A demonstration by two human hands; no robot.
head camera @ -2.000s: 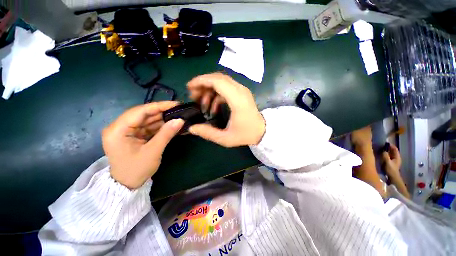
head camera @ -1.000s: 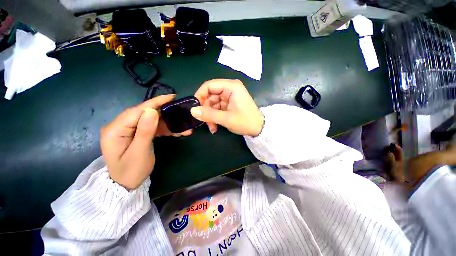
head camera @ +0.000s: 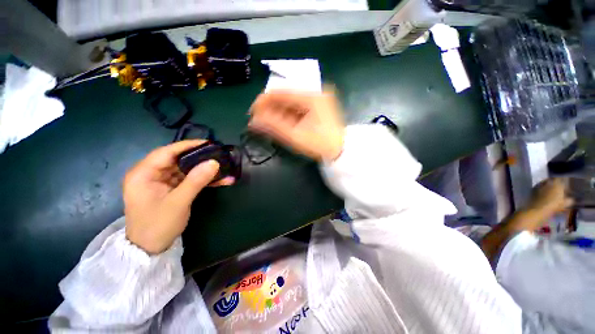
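My left hand holds a black rounded-square unit between thumb and fingers above the mat. A dark rounded edge shows at its right side. My right hand is blurred, apart from the unit, with its fingers bent. A thin black open frame shows just below the right fingers; I cannot tell whether they touch it. Two more black open frames lie beyond my left hand, one farther off and one nearer, partly hidden by the unit and hand.
Black display stacks with orange-gold tails stand at the far edge. A white wipe is partly behind my right hand. A dark frame shows beyond my right sleeve. A labelled bottle, clear trays and another person's arm are right.
The view has shifted, so the bench items sit lower and further left. My right hand has left the unit and moved away to the right. The thin frame below it has come into view.
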